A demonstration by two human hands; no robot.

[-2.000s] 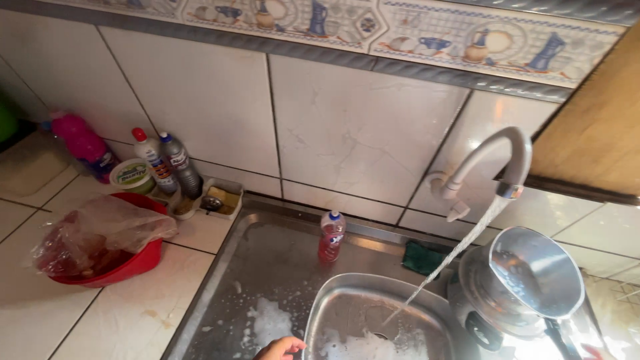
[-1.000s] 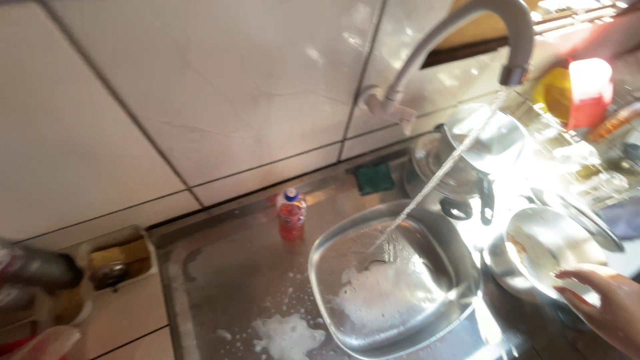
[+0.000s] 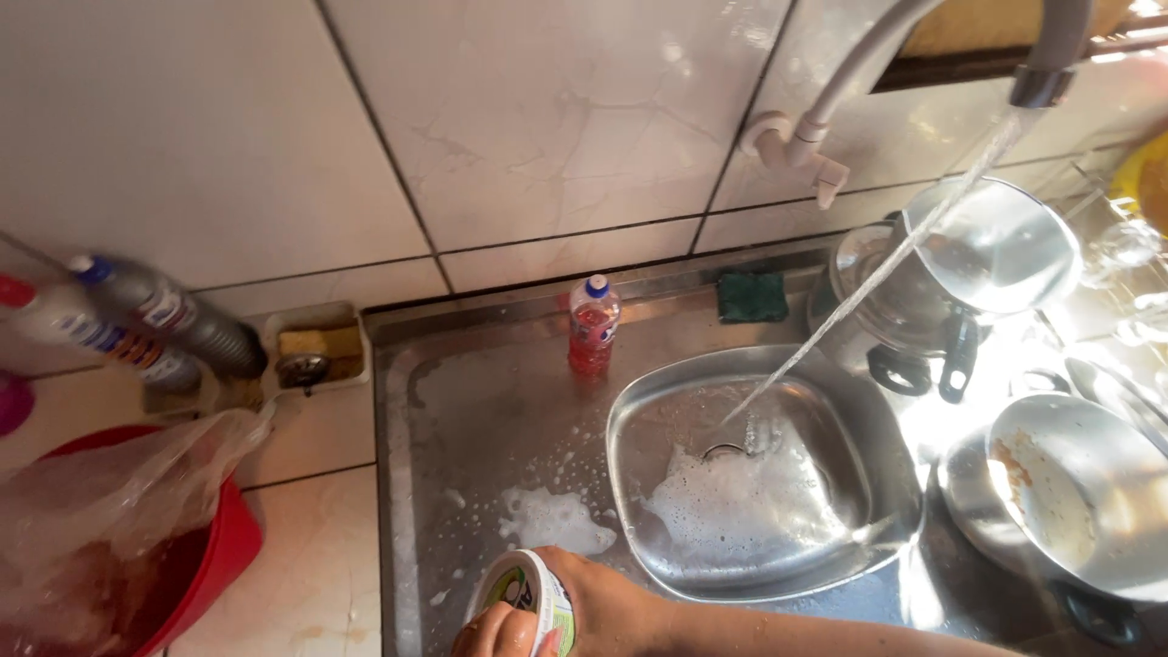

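Note:
At the bottom edge, my right hand [image 3: 598, 589] reaches in from the right and holds a white and green round plastic tub [image 3: 558, 602] with a printed lid. Fingers that appear to be my left hand's [image 3: 502, 631] press on the tub's near side; the rest of that hand is out of frame. Behind the tub, foam lies on the steel sink [image 3: 474, 401]. A rectangular steel basin or pan [image 3: 876, 538] with suds takes the stream from the running faucet [image 3: 1040, 87]. A bottle of red liquid [image 3: 593, 333] stands behind, with a dark green scouring pad [image 3: 752, 297] to its right.
Steel pots with black handles [image 3: 995, 246] stand at the right, beside a food-stained pan [image 3: 1049, 502]. On the left tiled counter are a red basin [image 3: 242, 538] with a plastic bag, plastic bottles [image 3: 164, 315] and a small holder [image 3: 360, 365] with a yellow sponge.
The tub, which stood by the bottles on the left counter two seconds ago, is now in my hands. My right hand has left the pot at the right. The view has shifted.

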